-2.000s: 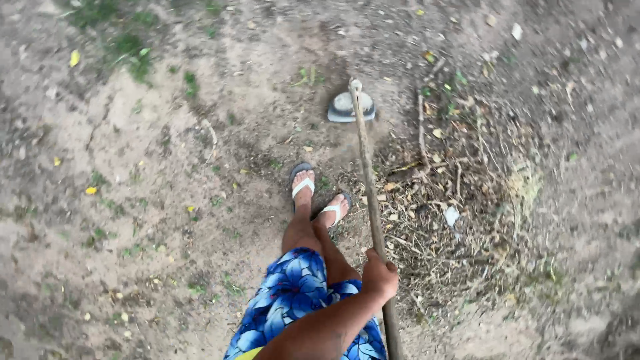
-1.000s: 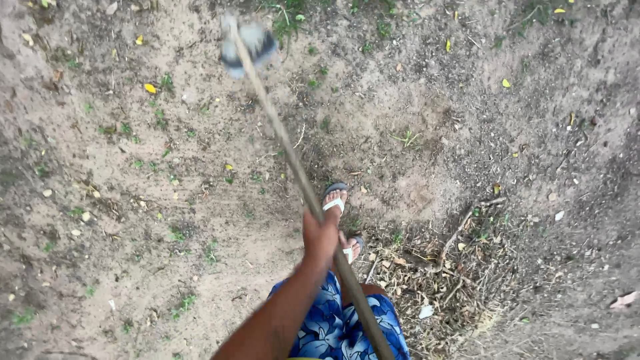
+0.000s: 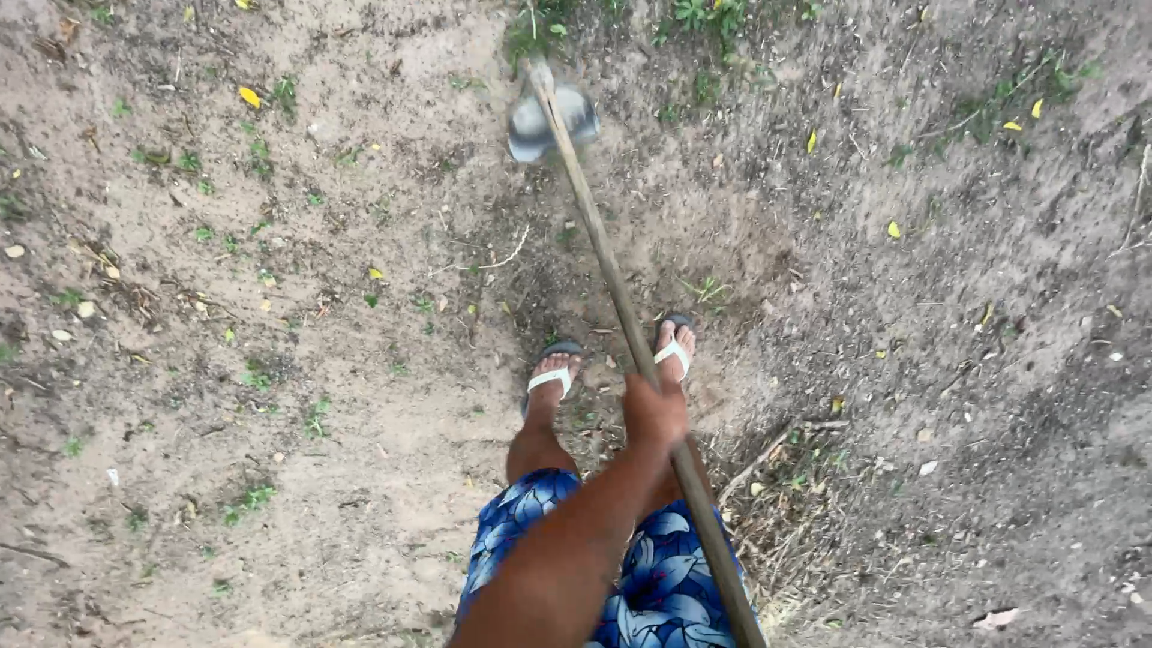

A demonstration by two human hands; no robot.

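My left hand is closed around the long wooden handle of a hoe, in front of my shorts and close to my sandalled feet. From the bottom edge the handle slants up and to the left. Its wide metal blade, blurred, is at the far end, over the soil by a green weed tuft. My right hand is out of view, and so is the rear end of the handle.
My feet in flip-flops stand on bare dirt on both sides of the handle's line. A pile of dry twigs and leaves lies to the right of my legs. Small weeds and yellow leaves dot the ground.
My left hand stays on the handle. The hoe blade was by the litter pile's far end two seconds ago, then swung out left. My feet now stand farther apart. The view has shifted.
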